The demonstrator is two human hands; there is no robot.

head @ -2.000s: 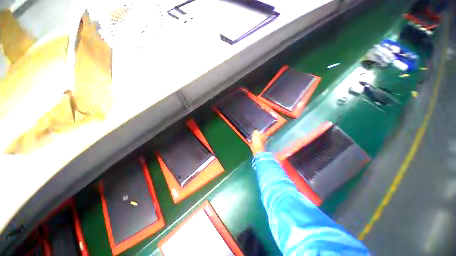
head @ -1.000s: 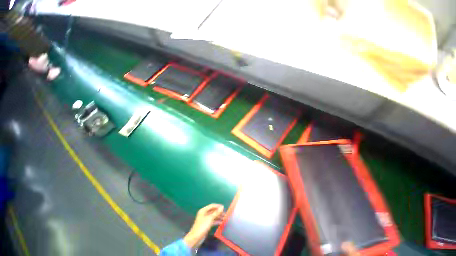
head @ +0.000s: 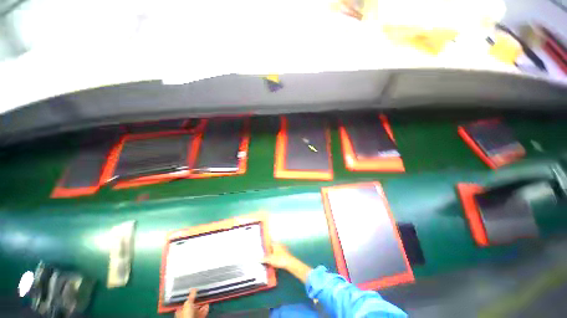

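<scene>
An orange-red foam pad [head: 270, 235] lies flat on the green bench in front of me, slightly tilted in view. A laptop [head: 214, 261] lies on it with its underside up, pale in the glare, with a band of vent slots near the front. My right hand [head: 284, 258] is at the right edge of pad and laptop, its fingertips over the rim. My left hand [head: 191, 308] grips the front edge, thumb side up, and is partly cut off by the bottom of the picture. The fingers underneath are hidden.
A pale laptop [head: 367, 233] on a pad and a black block [head: 410, 243] are to the right. A beige test strip [head: 121, 254] and spray gun stand [head: 62, 290] are left. Several laptops on pads line the back under the white shelf [head: 205, 99]. Another laptop [head: 507, 214] is far right.
The view has swung round. The pad and laptop raised in my right hand are now flat in front of me, left of the pale laptop. My left hand has come to its front edge.
</scene>
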